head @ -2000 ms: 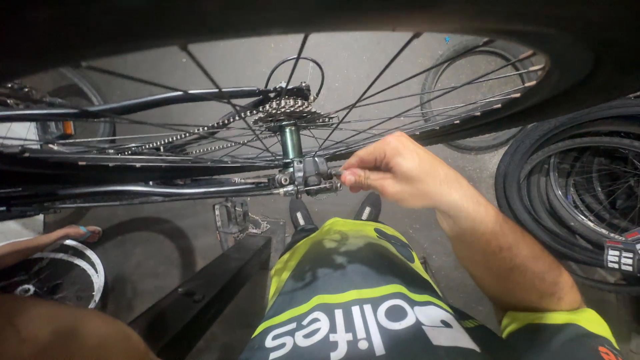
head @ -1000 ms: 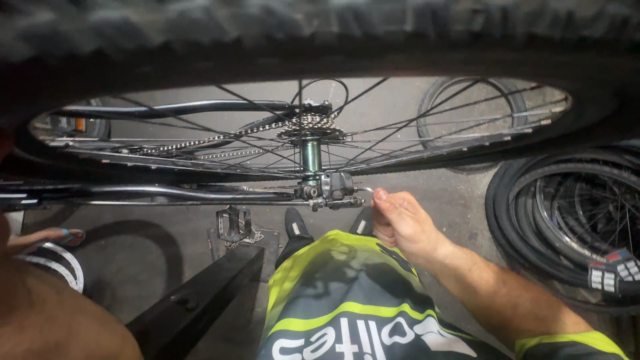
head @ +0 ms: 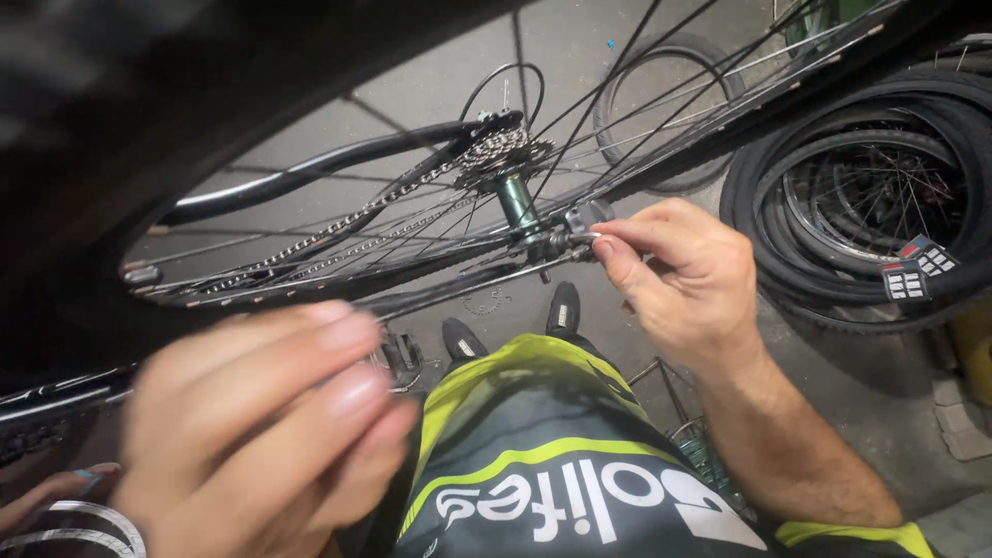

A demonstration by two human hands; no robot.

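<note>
My right hand (head: 682, 271) pinches a thin metal hex key (head: 595, 235) between thumb and index finger, at the disc brake caliper (head: 587, 215) beside the rear wheel's hub. The green hub shell (head: 514, 200) carries a sprocket cassette (head: 500, 155) with the bicycle chain (head: 341, 226) running to the left. Blurred and close to the camera, my left hand (head: 271, 418) has its fingers bent together; whether it holds anything cannot be told. The wheel's black tyre (head: 256, 93) crosses the upper part of the view, and a black frame tube (head: 310, 167) passes behind the spokes.
Several loose tyres and wheels (head: 744, 194) lie stacked on the floor at right, some with tags. Another tyre (head: 604, 116) lies beyond the spokes. A pedal (head: 403, 360) is below the frame. At lower left are part of a person's foot (head: 70, 488) and a white rim (head: 101, 519).
My left hand has come up into view at lower left. My right hand remains near the brake caliper. The view has tilted and moved closer.
</note>
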